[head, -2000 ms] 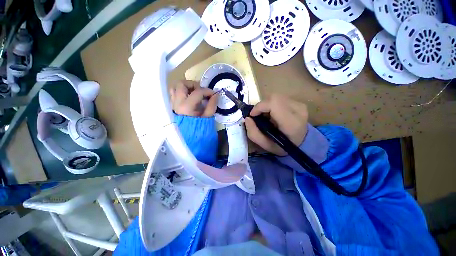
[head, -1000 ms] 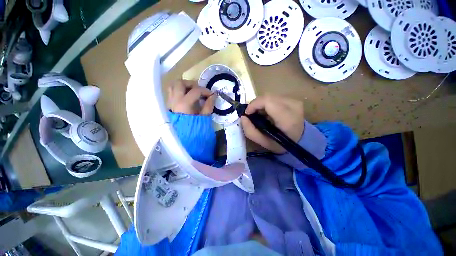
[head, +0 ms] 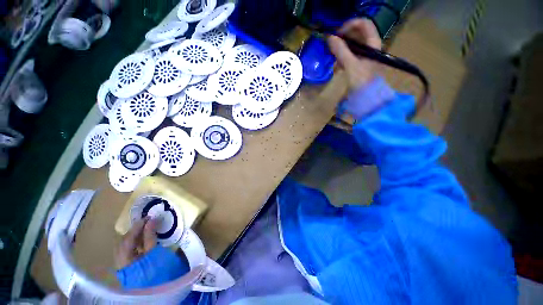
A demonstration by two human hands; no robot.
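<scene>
The white ear cup housing (head: 169, 239) with a dark ring inside rests on the cream block (head: 189, 205) at the lower left. My left hand (head: 139, 238) has its fingertips pinched together at the cup's inside; any thin lead between them is too small to make out. The large white headband (head: 64, 262) curves around my left hand at the bottom left, blurred. My right hand (head: 357, 50) holds the black soldering iron (head: 381, 56) at the top, beside the blue tray. The iron's tip is hard to tell against the dark equipment.
Many white speaker plates (head: 172, 152) are piled behind the block; some show dark speaker centres. The blue tray (head: 253, 37) with dark equipment stands at the top. Waiting headphones (head: 28, 88) lie on the green belt (head: 50, 128) at left. The brown bench edge runs diagonally beside my body.
The view has swung right and shows the tray and more plates. My right hand has moved the iron away from the cup to the tray. My left hand stays at the cup.
</scene>
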